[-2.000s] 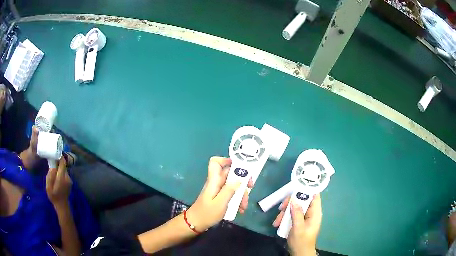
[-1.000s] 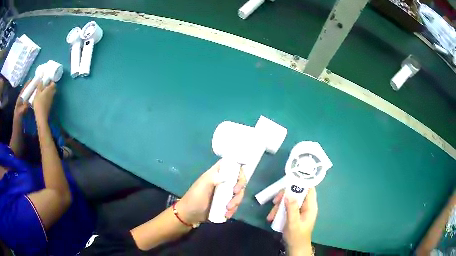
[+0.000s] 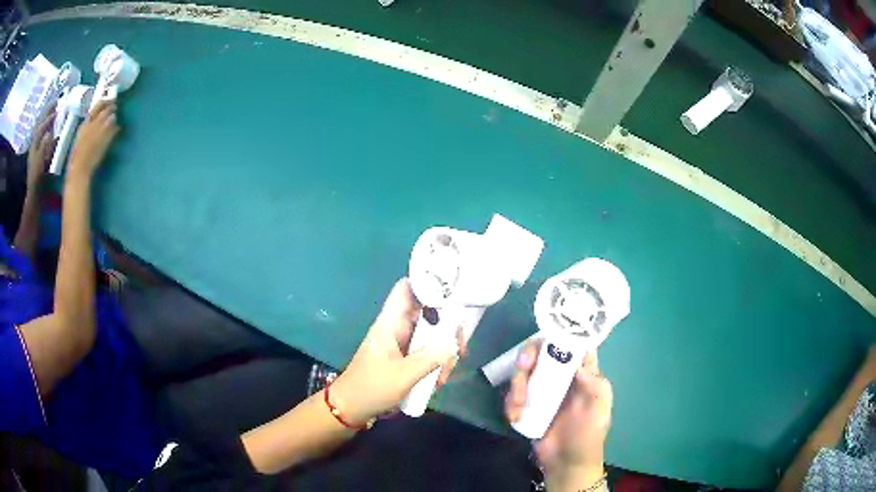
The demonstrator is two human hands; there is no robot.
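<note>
My left hand [image 3: 389,356] grips the handle of a white handheld fan [image 3: 437,272]; its round grille is turned partly to the left and a dark oval panel shows below the head. My right hand [image 3: 567,408] grips a second white fan [image 3: 581,300], grille and dark panel towards me. A third white fan [image 3: 514,248] shows behind the left one, its square-looking head up and right of it. A white handle [image 3: 509,362] lies behind the right fan; its head is hidden.
A coworker's hands [image 3: 91,139] are at white fans on the far left, beside a white ridged block [image 3: 29,101]. A pale rail [image 3: 461,81] with a post [image 3: 639,67] crosses the back. Beyond it a fan [image 3: 718,99] lies on the belt. Another person's arm [image 3: 834,423] is at right.
My left hand has turned its fan from its side towards its grille. My right hand's fan has tilted and shifted slightly left. The coworker's hands moved to the pair of fans. The belt fan moved left.
</note>
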